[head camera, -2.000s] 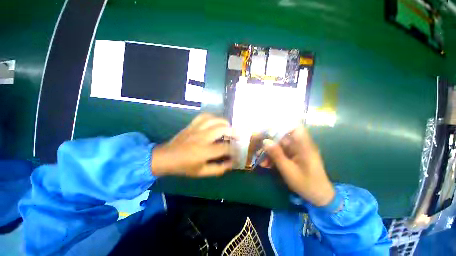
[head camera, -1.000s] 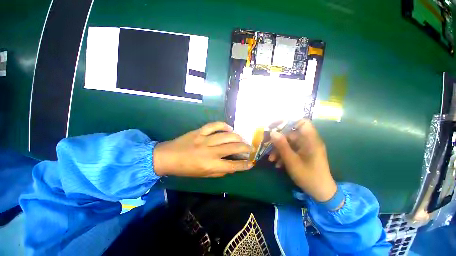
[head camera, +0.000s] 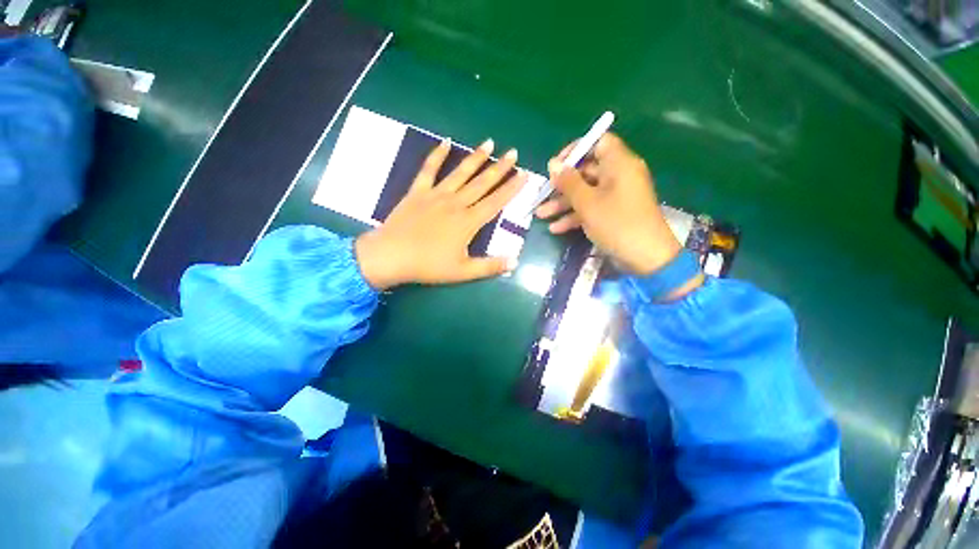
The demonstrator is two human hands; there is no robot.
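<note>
The white release sheet [head camera: 351, 163] with its black block lies on the green bench, left of centre. My left hand [head camera: 446, 220] lies flat over the sheet with fingers spread, covering part of the black block. My right hand [head camera: 612, 204] grips white tweezers [head camera: 585, 145], their tip down at the sheet's right end near a small dark strip [head camera: 513, 227]. The open tablet unit [head camera: 574, 332] lies to the right, partly under my right wrist and sleeve. Its orange ribbon cable [head camera: 589, 381] shows at the near end.
A wide black strip sheet [head camera: 268, 139] lies left of the release sheet. Another person's blue sleeve [head camera: 38, 150] is at the far left, near a grey-white piece [head camera: 116, 88]. Another tablet unit [head camera: 937, 204] lies at the right. Clear crinkled film [head camera: 915, 461] is at the lower right edge.
Both hands have moved from the tablet's near end to the release sheet. My left hand has spread flat on it, and the tweezers now point at its right end. The camera view has turned.
</note>
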